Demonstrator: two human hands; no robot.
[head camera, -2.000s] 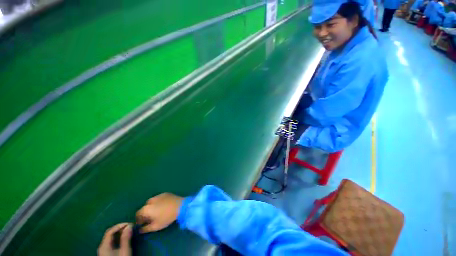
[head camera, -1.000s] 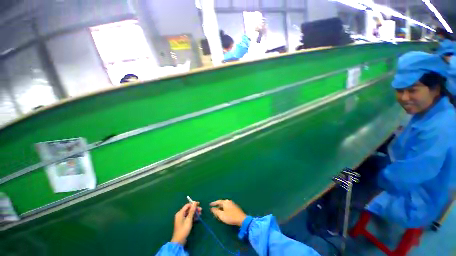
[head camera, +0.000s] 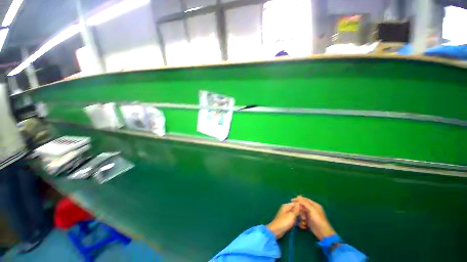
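Note:
My left hand (head camera: 283, 220) and my right hand (head camera: 316, 220) are together above the dark-green bench (head camera: 215, 204), fingertips touching. A thin blue cord (head camera: 292, 246) hangs down from between the hands, on my left hand's side. My left fingers are closed at the cord's top end. Whatever else lies between the fingertips is hidden. I cannot tell whether my right hand grips anything.
A green panel (head camera: 307, 87) with paper sheets (head camera: 215, 115) stands behind the bench. At the left are a white tray stack (head camera: 62, 147), clear bags (head camera: 110, 168), a standing person (head camera: 15, 169), a red stool (head camera: 71, 213) and a blue stool (head camera: 94, 239).
The view has swung left, so the seated neighbour is out of frame and the trays and bags show. My hands were apart, with a white-tipped item in my left; they now meet.

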